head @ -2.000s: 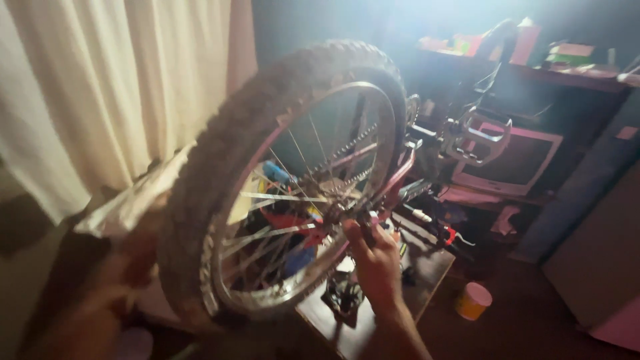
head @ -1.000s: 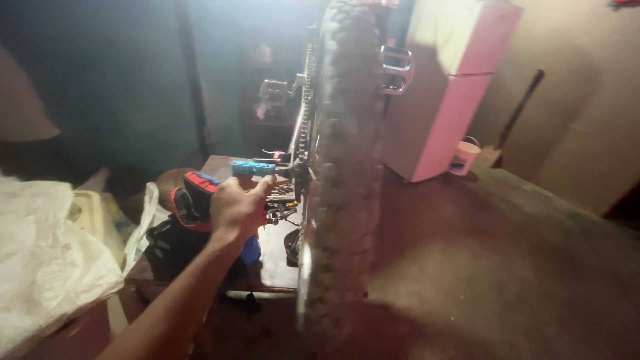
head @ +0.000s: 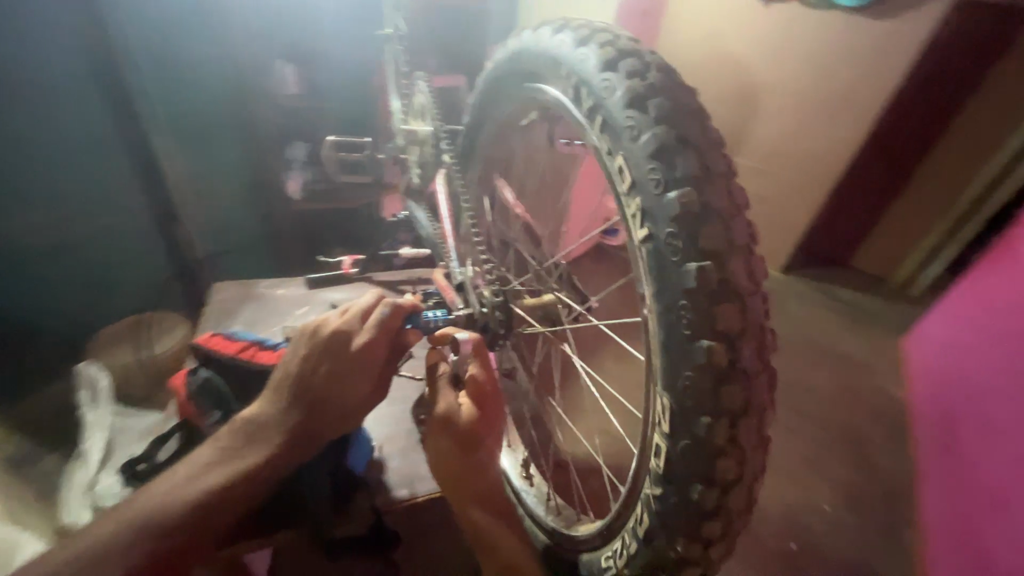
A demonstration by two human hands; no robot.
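My left hand (head: 348, 360) is closed around the blue handle of a tool (head: 434, 320), whose far end meets the hub area of a bicycle wheel. Just below and to the right, my right hand (head: 464, 392) has its fingers curled near the axle; a small pale metallic thing shows between them, too blurred to name. The knobby tire (head: 688, 264) and spokes (head: 588, 320) stand upright to the right of both hands. A bicycle chain (head: 468, 208) runs up from the rear sprockets (head: 498, 316) toward the crank, with a pedal (head: 348, 158) at its left.
Under the hub is a low table (head: 256, 300) bearing a red, black and blue bag (head: 240, 352) and small parts. Pale plastic or cloth (head: 92, 432) lies at the lower left. A bright pink surface (head: 968, 400) borders the right, and a wall (head: 768, 104) stands behind the tire.
The view has swung round to the wheel's side. My right hand, not visible one second ago, is now beside my left at the hub. My left hand still holds the blue tool.
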